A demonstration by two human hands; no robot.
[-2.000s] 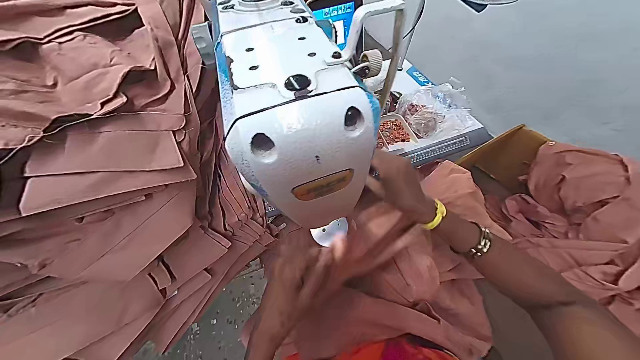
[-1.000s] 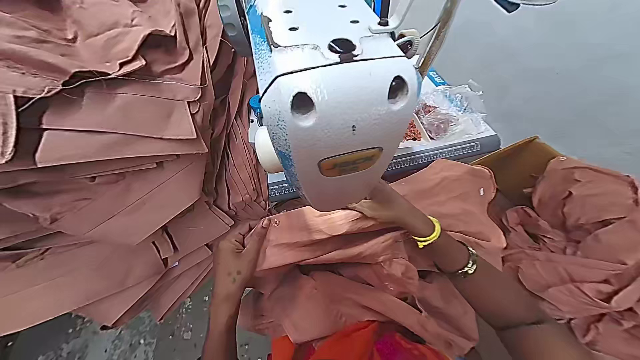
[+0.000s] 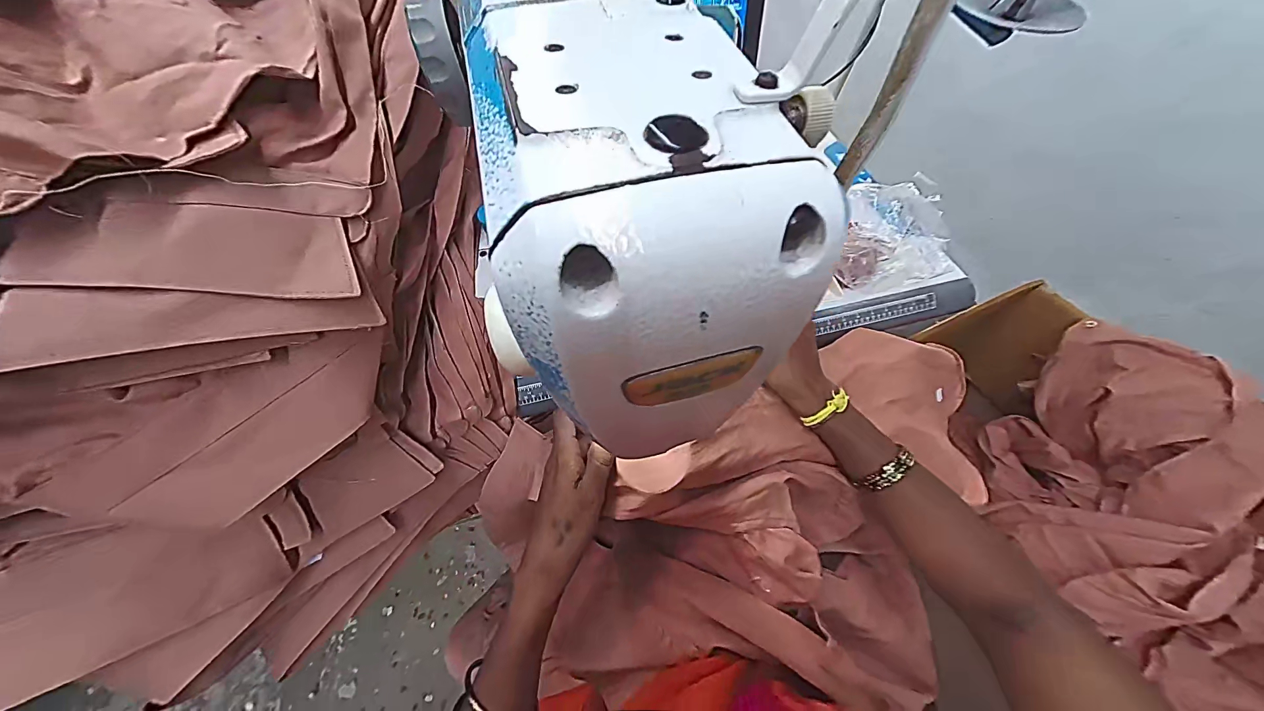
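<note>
The white head of an industrial sewing or buttoning machine (image 3: 671, 296) fills the upper middle and hides its needle area. Beneath its left lower edge, my left hand (image 3: 573, 484) has its fingers on a reddish-brown cloth garment (image 3: 731, 583), which drapes down toward my lap. My right hand (image 3: 798, 365) is partly hidden behind the machine head's right side, at the same cloth; its fingertips are out of sight. A yellow band and a bracelet circle the right wrist.
Tall stacks of folded reddish-brown garments (image 3: 197, 395) stand at the left. More crumpled garments (image 3: 1136, 474) lie at the right beside a brown board or box edge (image 3: 1017, 326). A clear plastic bag (image 3: 899, 237) rests on the machine table (image 3: 889, 306). Speckled floor shows at lower left.
One second ago my left hand held the cloth's edge left of the machine head; now it is at the head's lower edge. My right hand has gone further behind the head.
</note>
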